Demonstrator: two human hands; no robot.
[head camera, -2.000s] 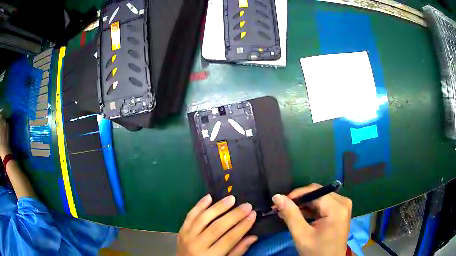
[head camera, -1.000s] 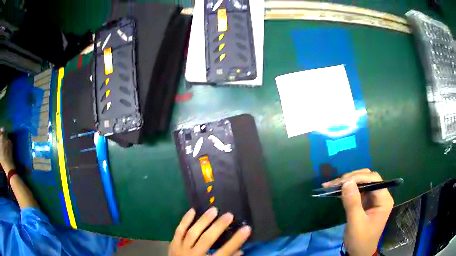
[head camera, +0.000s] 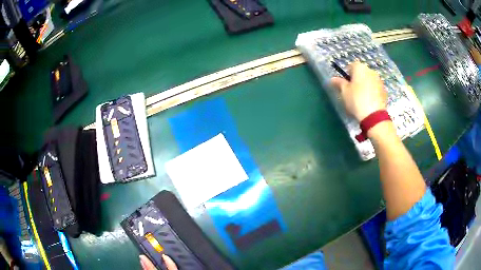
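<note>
My right hand (head camera: 364, 92) holds the dark tweezers (head camera: 340, 70) over the clear component tray (head camera: 337, 50), which has rows of small metallic parts. A red band is on the wrist. Whether the tips hold a part cannot be told. My left hand (head camera: 160, 262) shows only as fingertips at the bottom edge, resting on the phone mid-frame (head camera: 167, 243). That frame lies open side up on a black foam pad (head camera: 182, 215), tilted, its lower end cut off by the picture's edge.
A white sheet (head camera: 207, 170) lies on blue film (head camera: 196, 122). Another mid-frame (head camera: 124, 140) lies on a white board (head camera: 105, 167); one more (head camera: 57, 195) lies by stacked black foam (head camera: 88, 179). A pale rail (head camera: 227, 79) crosses behind. A second clear tray (head camera: 448, 58) and a person's blue sleeve are at right.
The view has swung to the right. My right hand has moved with the tweezers from beside the blue film to the component tray. The cyan piece below the white sheet is no longer visible.
</note>
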